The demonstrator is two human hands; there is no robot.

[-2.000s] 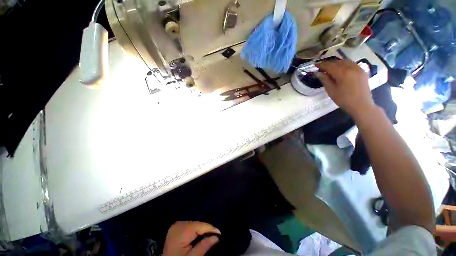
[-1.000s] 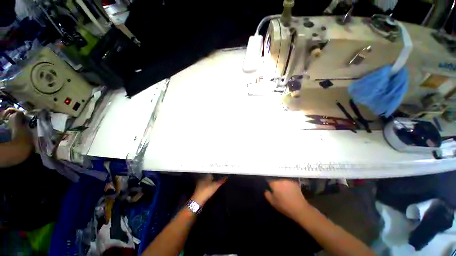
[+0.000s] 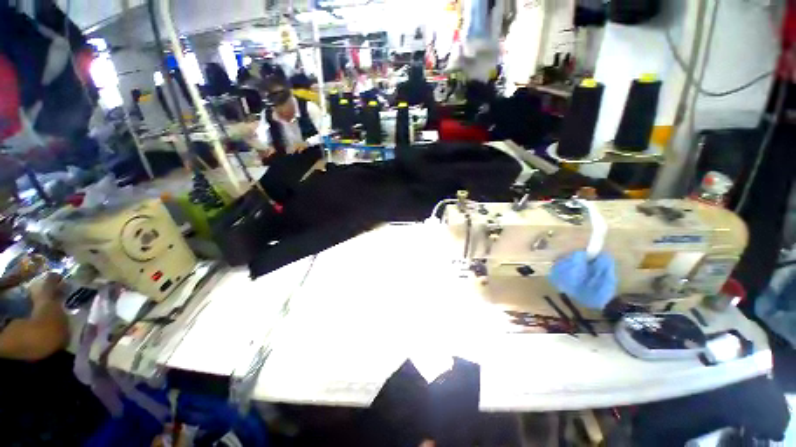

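A black cloth piece (image 3: 428,403) lies over the front edge of the white sewing table (image 3: 349,306); its top shows two peaks with a pale gap between them. My hands cannot be made out. Only a tiny skin-toned spot shows at the bottom edge below the cloth, and I cannot tell which hand it is. The cream sewing machine (image 3: 611,240) stands at right, with a light blue cloth (image 3: 585,278) hanging from its white band. Glare hides the needle area.
A large black garment heap (image 3: 375,192) lies behind the table. An oval tray (image 3: 661,335) and a dark red-brown tool (image 3: 537,321) lie by the machine. Black thread cones (image 3: 579,120) stand behind. Another machine (image 3: 131,244) and a person's arm (image 3: 39,323) are at left; another person (image 3: 288,122) sits farther back.
The view has lifted from the table to the room. Both hands, seen below the table edge a second ago, have dropped out of view. Black cloth now reaches onto the table edge.
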